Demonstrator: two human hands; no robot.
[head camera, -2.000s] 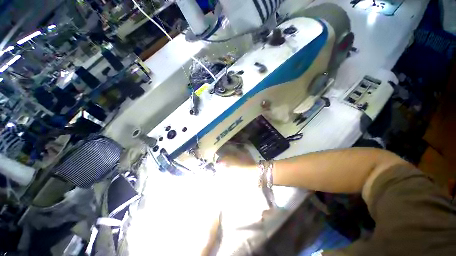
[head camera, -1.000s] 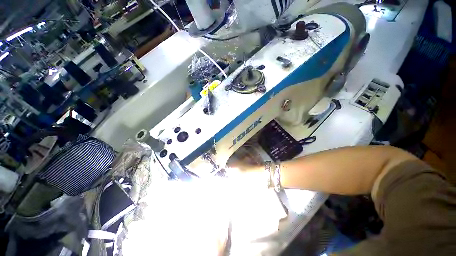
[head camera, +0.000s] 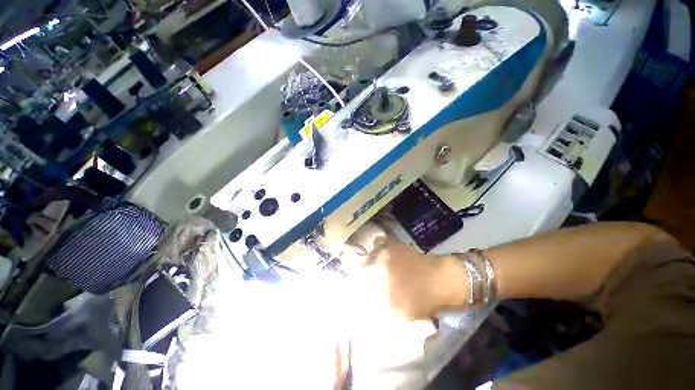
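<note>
The sewing machine (head camera: 381, 152), white with a blue stripe and "JACK" lettering, runs diagonally across the view. The work fabric (head camera: 282, 335) below its left end is washed out white by the lamp. My right hand (head camera: 404, 278), with bracelets at the wrist, lies at the fabric just right of the needle area (head camera: 320, 251). Its fingertips are lost in the glare, so its grip cannot be told. My left hand is not distinguishable; only a faint skin-toned edge shows in the glare at the bottom.
A phone (head camera: 427, 217) leans under the arm. A switch panel (head camera: 571, 141) sits on the right of the table. Striped cloth (head camera: 103, 244) and dark pieces with white strips (head camera: 164, 308) are heaped at the left. A dark disc unit (head camera: 379, 113) is on top of the arm.
My right hand and wrist have moved right, and more of the back of the hand shows out of the glare. The view has shifted slightly, with the machine appearing larger than at first.
</note>
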